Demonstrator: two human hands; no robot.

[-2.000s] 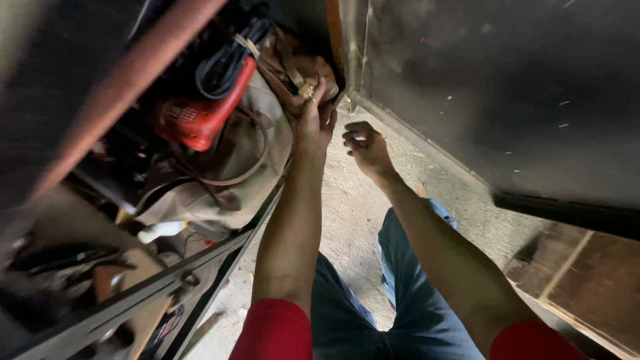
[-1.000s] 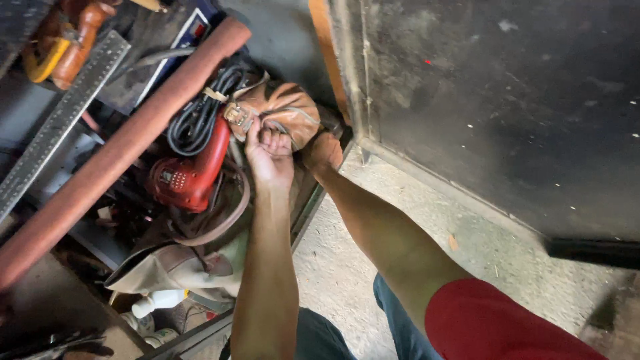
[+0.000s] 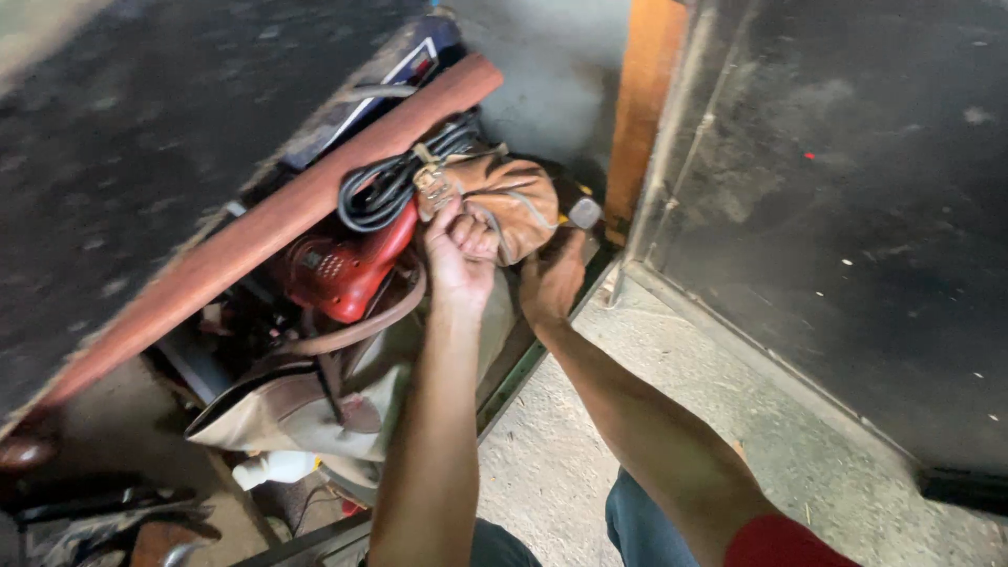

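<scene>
My left hand (image 3: 463, 256) grips the strap and metal buckle (image 3: 432, 187) of a brown leather pouch (image 3: 516, 197). My right hand (image 3: 555, 276) is at the pouch's lower right side, beside a grey-ended tool with yellow parts (image 3: 583, 213); its fingers are partly hidden, and whether it holds anything does not show. Left of the pouch lie a coiled black cable (image 3: 378, 193) and a red power tool (image 3: 342, 272). Below them is a canvas bag (image 3: 315, 409) with a brown handle.
A long reddish wooden bar (image 3: 276, 228) slants across the cabinet's contents. At right stands a dark metal door (image 3: 858, 197), next to an orange wooden post (image 3: 642, 110). A white plastic bottle (image 3: 276, 468) lies under the canvas bag. Concrete floor (image 3: 535, 457) shows below.
Two seconds ago my right hand was apart from the pouch; it is now against its side. The pouch stands out more fully, and the grey-ended tool shows beside it. The view has shifted.
</scene>
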